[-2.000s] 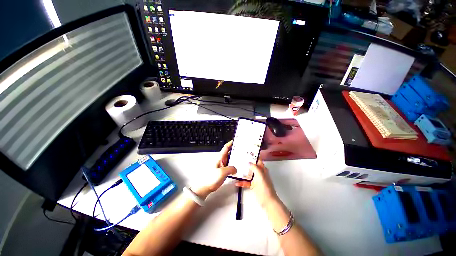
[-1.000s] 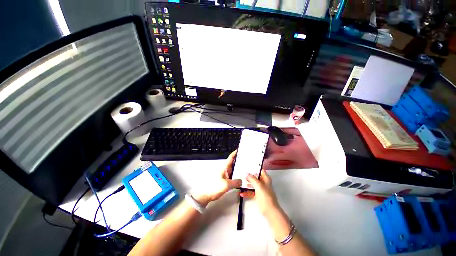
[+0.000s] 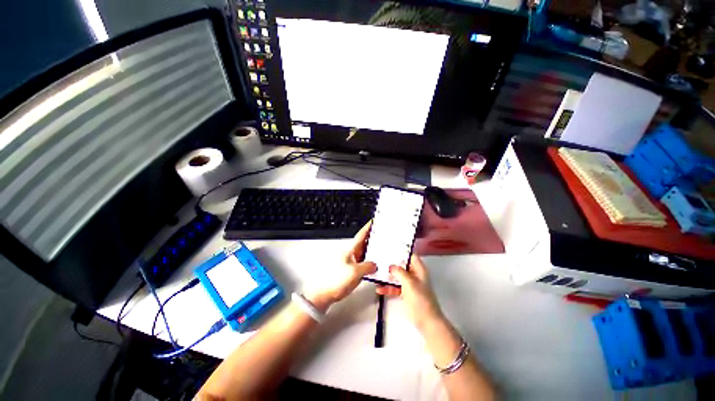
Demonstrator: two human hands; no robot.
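Observation:
A smartphone (image 3: 393,231) with a bright white screen is held upright over the desk, in front of the keyboard and mouse pad. My left hand (image 3: 349,274) grips its lower left side, with the thumb at the lower screen. My right hand (image 3: 414,286) grips its lower right side, with the thumb at the bottom of the screen. The fingers behind the phone are mostly hidden. A thin black pen or stylus (image 3: 380,321) lies on the white desk just below the hands.
Keyboard (image 3: 302,213), mouse (image 3: 441,202) and monitor (image 3: 361,78) stand behind the phone. A blue test unit (image 3: 237,286) with cables and a USB hub (image 3: 182,247) lie left. A printer (image 3: 541,211) and blue holders (image 3: 655,341) stand right.
The view has shifted slightly, moving the whole scene in the picture. Both hands still hold the phone, and the right thumb has moved slightly at the lower screen.

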